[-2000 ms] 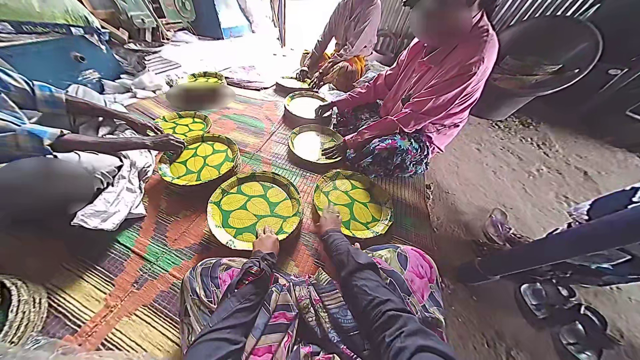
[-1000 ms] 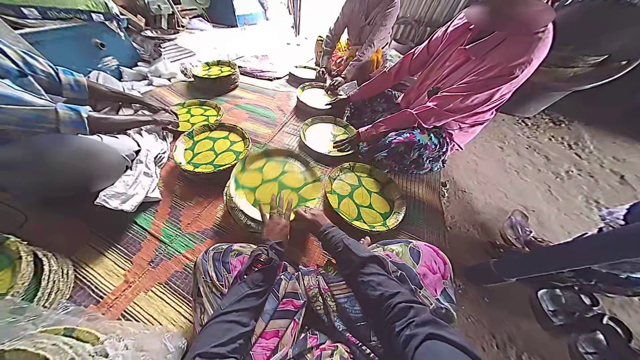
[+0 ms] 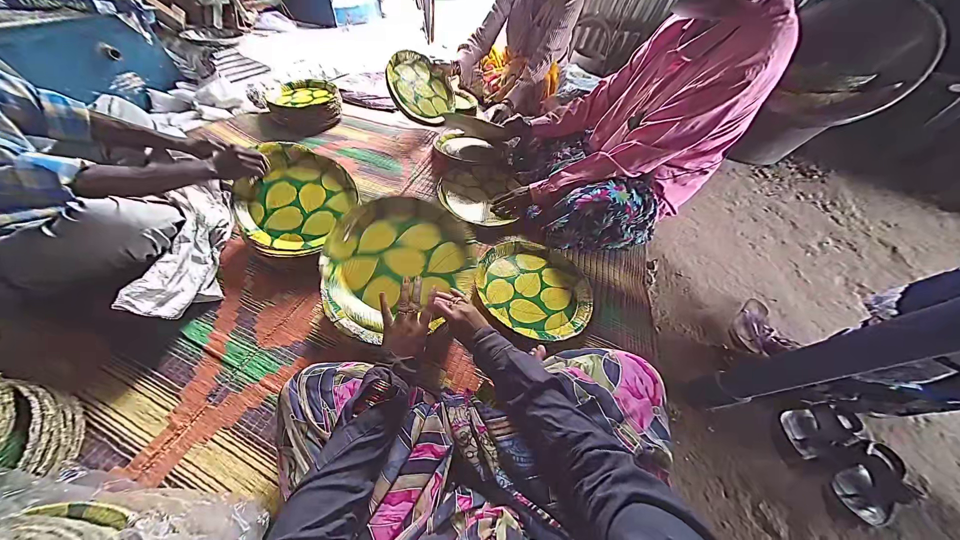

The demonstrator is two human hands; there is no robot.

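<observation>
A round plate with a yellow leaf pattern on green point(image 3: 401, 259), blurred, overlaps a similar plate or stack point(image 3: 341, 319) in front of me. My left hand point(image 3: 407, 324) has its fingers spread over the plate's near edge. Beside it, my right hand point(image 3: 459, 313) reaches its fingertips to the near right rim; whether they grip it is unclear. Another leaf-patterned plate point(image 3: 529, 292) lies just to the right on the woven mat point(image 3: 255, 337). Further left stands a stack of such plates point(image 3: 300, 199).
A person at the left has a hand point(image 3: 240, 161) over the left stack. Two people sit opposite, with a tilted plate point(image 3: 420, 86) and silvery plates point(image 3: 476, 191). Another stack point(image 3: 304, 97) stands further back. Coiled rims point(image 3: 49, 427) lie lower left; sandals point(image 3: 862, 480) lie right.
My left hand has come away from the rim, its fingers now raised over the plate. Opposite, a leaf-patterned plate is now held up tilted. The view has moved somewhat.
</observation>
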